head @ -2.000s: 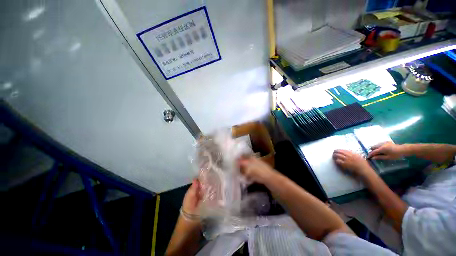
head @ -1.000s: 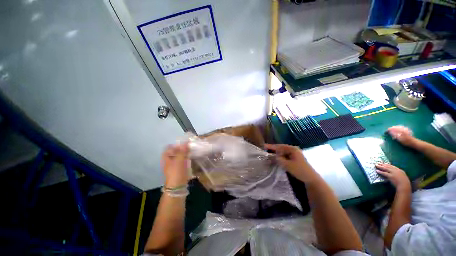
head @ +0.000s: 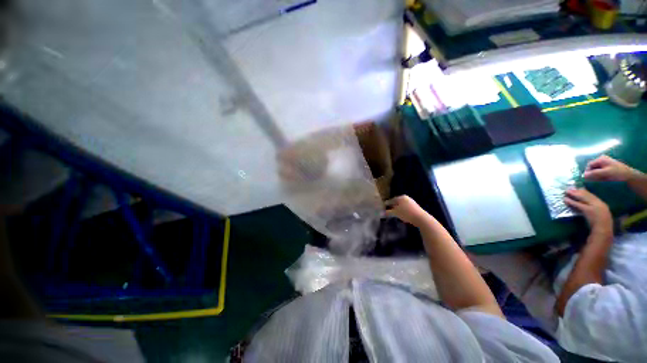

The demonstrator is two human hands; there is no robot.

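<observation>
My right hand (head: 404, 210) pinches the edge of a clear, blurred plastic film (head: 333, 177), which hangs in front of the cardboard box. My left hand is not visible; a dark blurred shape and pale cloth at the lower left edge may be my arm and sleeve. Crumpled bubble wrap (head: 316, 271) lies across my lap, against my pale clothing.
An open cardboard box (head: 376, 152) stands by the white door (head: 213, 156). A blue frame (head: 142, 244) and yellow floor line are at left. At right, a person's hands rest by a silvery bubble sheet (head: 553, 177) on the green bench (head: 507, 145), near a board rack (head: 454, 131).
The view has shifted downward. My left hand has left the picture; the film now hangs from my right side, blurred. The co-worker's hands have both come to the bubble sheet.
</observation>
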